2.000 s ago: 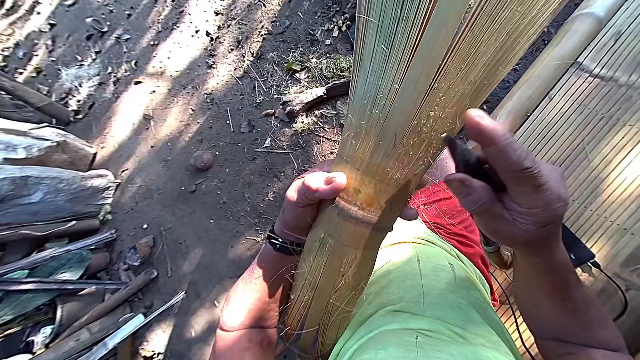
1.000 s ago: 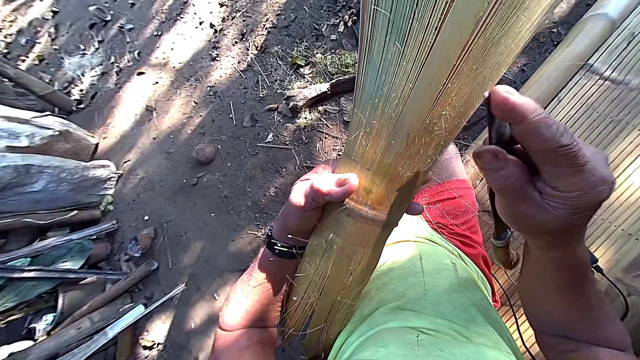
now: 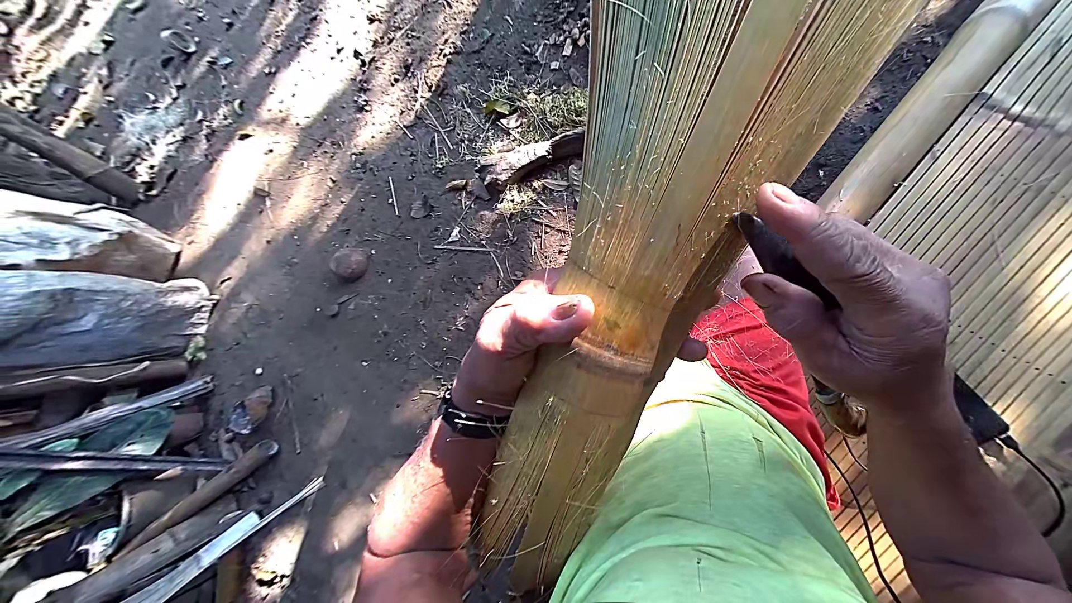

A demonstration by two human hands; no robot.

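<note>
A bamboo culm (image 3: pixel 615 360), finely split into many thin strips above and below its node, leans across my lap, fanning wider toward the top. My left hand (image 3: pixel 536 322) grips it at the node, thumb on the near face and a fingertip showing at the far edge; the other fingers are hidden behind. My right hand (image 3: pixel 854 293) holds a small dark tool (image 3: pixel 783 255), which looks like a blade, between thumb and fingers. The tool's tip is at the right edge of the split bamboo, just above the node. Fine loose fibres stick out from the strips.
On the right is a slatted bamboo platform (image 3: pixel 1005 226) with a thick bamboo pole (image 3: pixel 938 100) along its edge. A black cable (image 3: pixel 863 519) runs over the slats. Weathered wood (image 3: pixel 92 318) and sticks lie at the left. A round stone (image 3: pixel 349 265) sits on the dirt.
My right hand with the dark tool has moved left, to the bamboo's right edge, and the tool's tip has tilted toward it. My left hand stays at the node.
</note>
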